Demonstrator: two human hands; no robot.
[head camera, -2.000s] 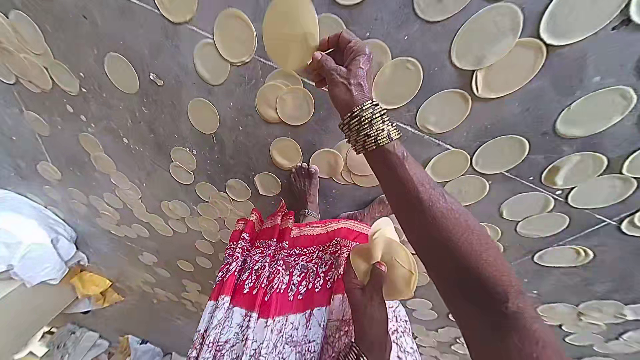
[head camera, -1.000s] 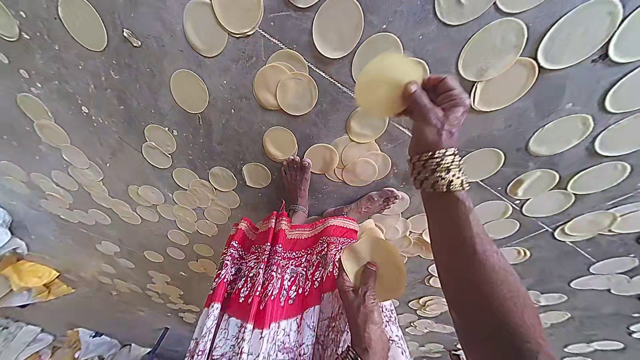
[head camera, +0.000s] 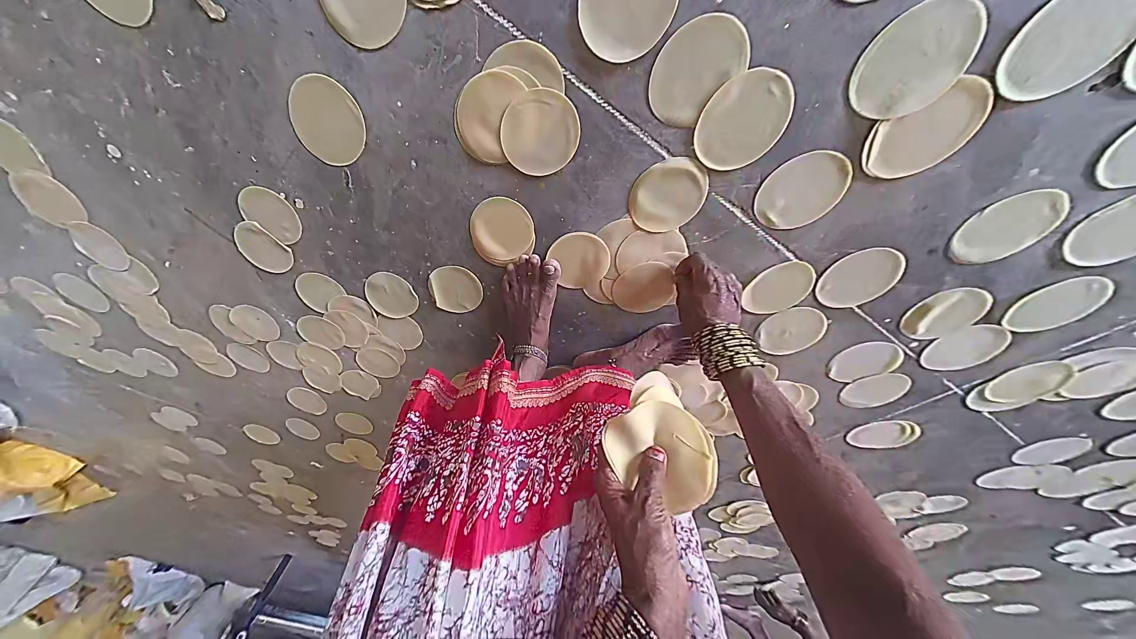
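Note:
My left hand (head camera: 646, 524) holds several thin, round, pale yellow dough discs (head camera: 674, 453) in front of the red and white patterned skirt, its thumb on top of them. My right hand (head camera: 708, 293), with bangles at the wrist, reaches down by the feet. Its fingertips meet the edge of a flat disc (head camera: 643, 287) in an overlapping cluster on the floor; its fingers are partly hidden, so I cannot tell whether they grip it. A single disc (head camera: 668, 194) lies just above that cluster.
Many more discs lie over the grey floor, such as a group of overlapping ones (head camera: 540, 131) ahead and large ones (head camera: 919, 58) at the right. My bare foot (head camera: 531, 297) nearly touches a small stack (head camera: 502, 229). Yellow and white sheeting (head camera: 44, 479) lies at the lower left.
My right hand held up a disc in both earlier frames; it is now low, at the cluster beside my feet. My left hand still holds its discs.

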